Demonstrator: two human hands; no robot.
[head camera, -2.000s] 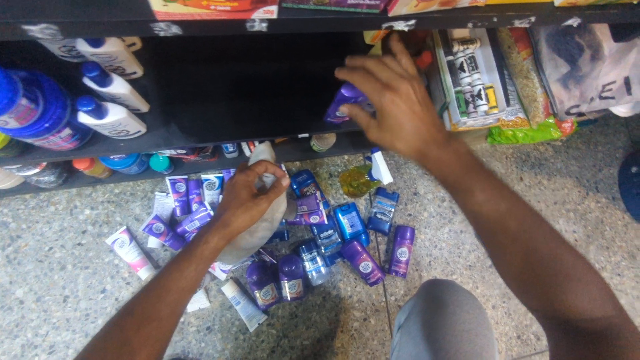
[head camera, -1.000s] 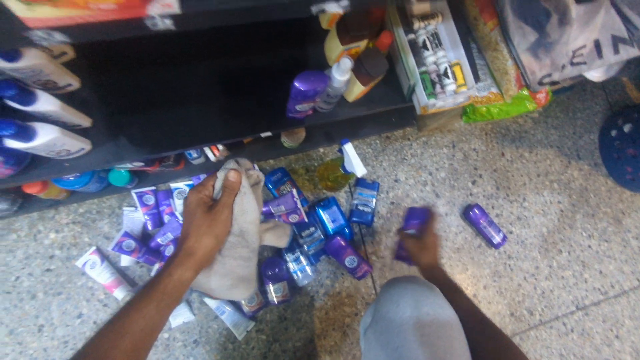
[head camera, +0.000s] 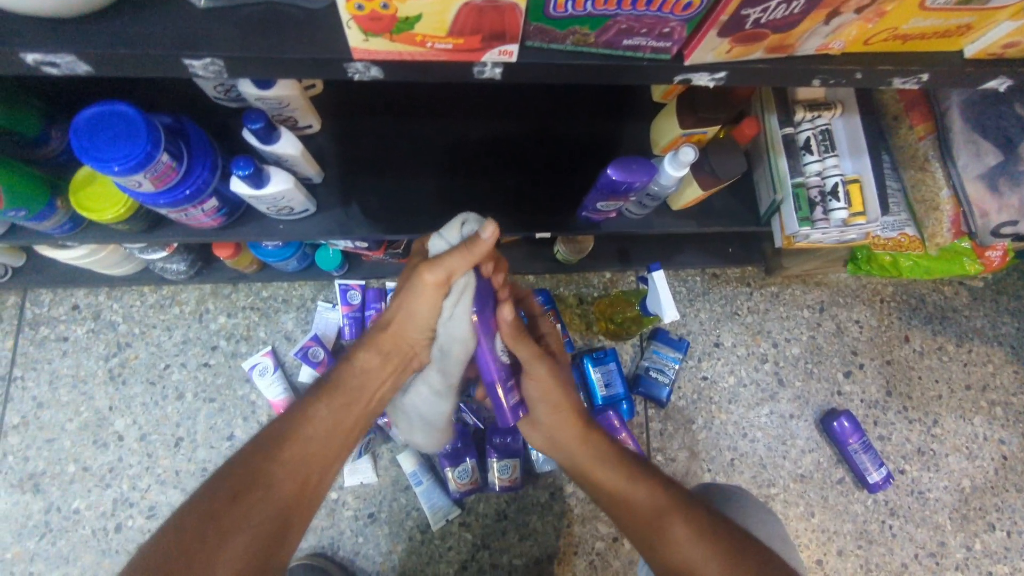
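My left hand (head camera: 428, 300) grips a light grey cloth (head camera: 444, 376), which hangs down and lies against a purple deodorant container (head camera: 494, 352). That container is held upright in my right hand (head camera: 540, 364). Beneath both hands, purple deodorants (head camera: 504, 460), blue deodorant sticks (head camera: 604, 376) and tubes (head camera: 268, 376) lie loosely on the speckled floor. One purple deodorant stick (head camera: 858, 450) lies apart at the right. A purple bottle (head camera: 616, 188) stands on the black shelf next to a clear spray bottle (head camera: 662, 180).
White bottles with blue caps (head camera: 276, 188) and blue jars (head camera: 152, 160) stand at the shelf's left. To the right are a box of small bottles (head camera: 832, 172) and a bag (head camera: 980, 152). A spray bottle of yellow liquid (head camera: 628, 314) lies before the lower shelf. Food boxes (head camera: 436, 28) line the upper shelf.
My right hand has come from the floor at the right to my left hand, bringing a purple container against the cloth. Two seconds ago it held a purple item at the shelf.
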